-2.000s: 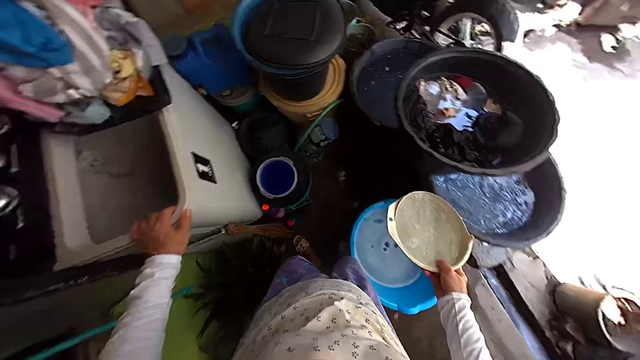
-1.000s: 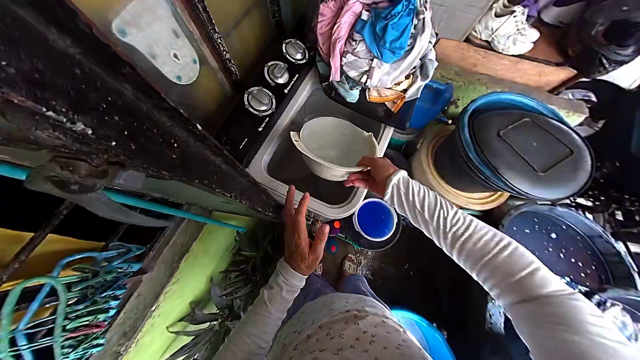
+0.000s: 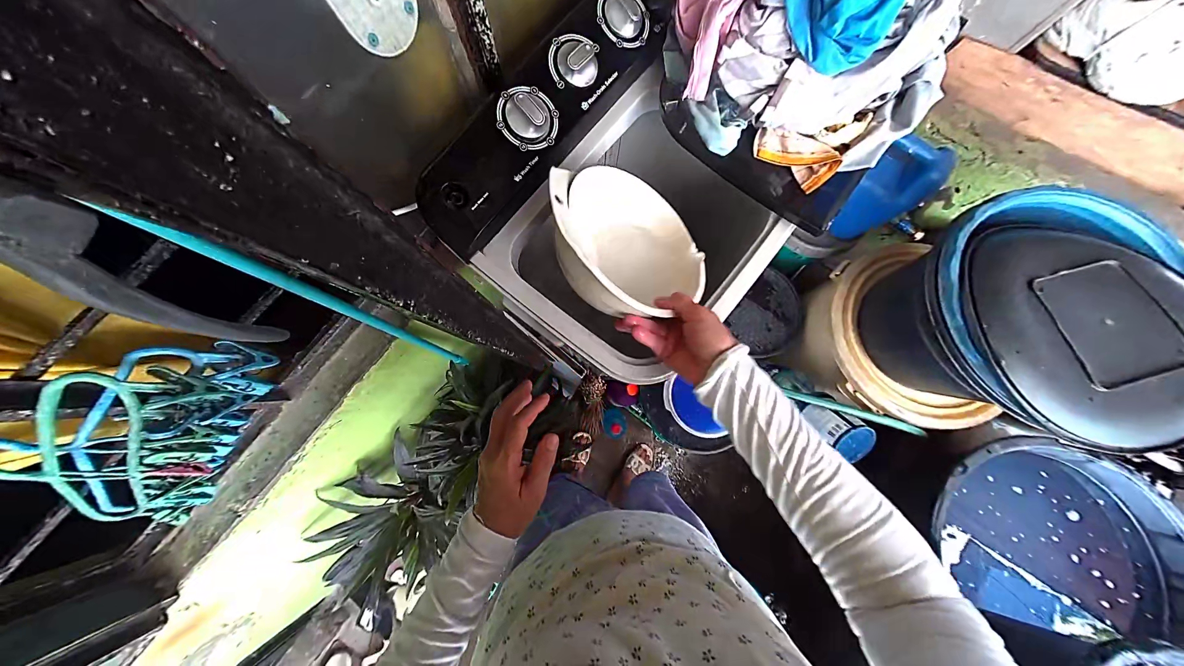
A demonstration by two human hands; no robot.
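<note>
My right hand (image 3: pixel 680 335) grips the near rim of a white plastic basin (image 3: pixel 638 240), which is tilted over the open tub of a washing machine (image 3: pixel 721 185). The basin's pale inside shows; whether it holds water I cannot tell. My left hand (image 3: pixel 513 458) is raised with fingers apart and holds nothing, beside a dark-leaved plant (image 3: pixel 407 490). Three silver knobs sit on the machine's black control panel (image 3: pixel 481 157). A heap of clothes (image 3: pixel 795 83) lies on the black lid at the machine's far end.
A black-lidded drum (image 3: pixel 1091 314), a tan bucket (image 3: pixel 860 342) and a dark tub of water (image 3: pixel 1045 536) stand at the right. Blue and green hangers (image 3: pixel 139 425) hang at the left. A blue bucket (image 3: pixel 689 407) is on the floor near the machine, by a blue jug (image 3: pixel 902 180).
The basin, held low beside the blue tub two seconds ago, is now over the machine, still in my right hand. My left hand has left the machine's edge. The view has swung left.
</note>
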